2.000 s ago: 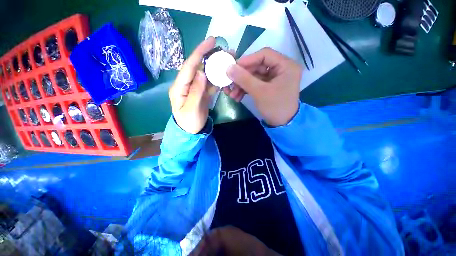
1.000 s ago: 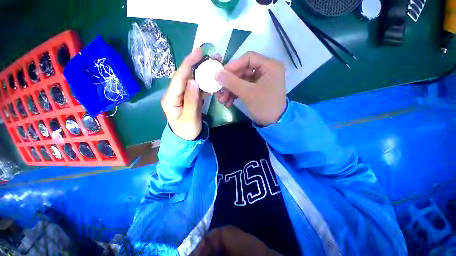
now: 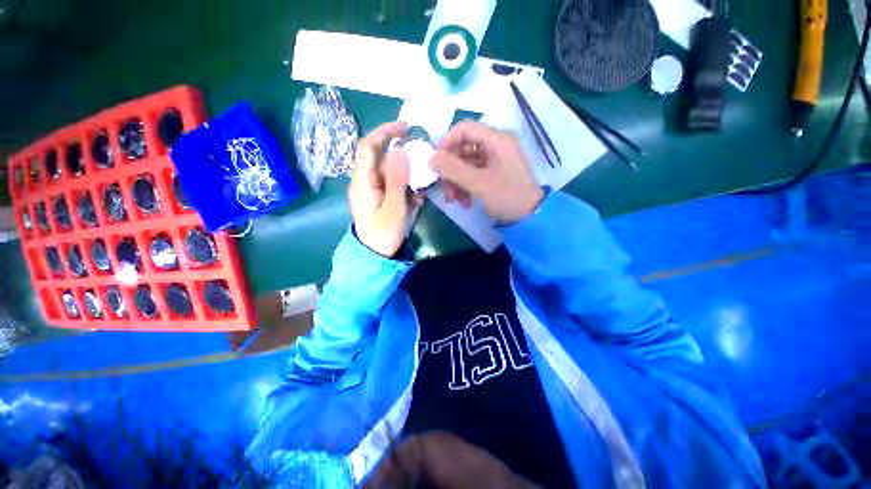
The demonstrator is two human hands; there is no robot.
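A round white disc (image 3: pixel 420 164) faces up between my two hands, above the bench's front part. A dark edge shows beside it, but what lies behind the disc is mostly hidden. My left hand (image 3: pixel 379 191) holds it from the left with thumb and fingers. My right hand (image 3: pixel 492 174) pinches it at its right edge with thumb and fingers. A white paper sheet (image 3: pixel 563 143) lies on the green bench beyond and beside my hands.
At left are a red compartment tray (image 3: pixel 227 261) with round units, a blue box (image 3: pixel 205 177) with white loops and a clear bag (image 3: pixel 325 138). Beyond are a tape roll (image 3: pixel 453 52), tweezers (image 3: pixel 535 124), a dark mesh disc (image 3: pixel 605 43) and an orange screwdriver (image 3: pixel 811 53).
The view has shifted, so the bench things sit lower and more of the far bench, the tape roll and the orange screwdriver show. Both hands still hold the white disc.
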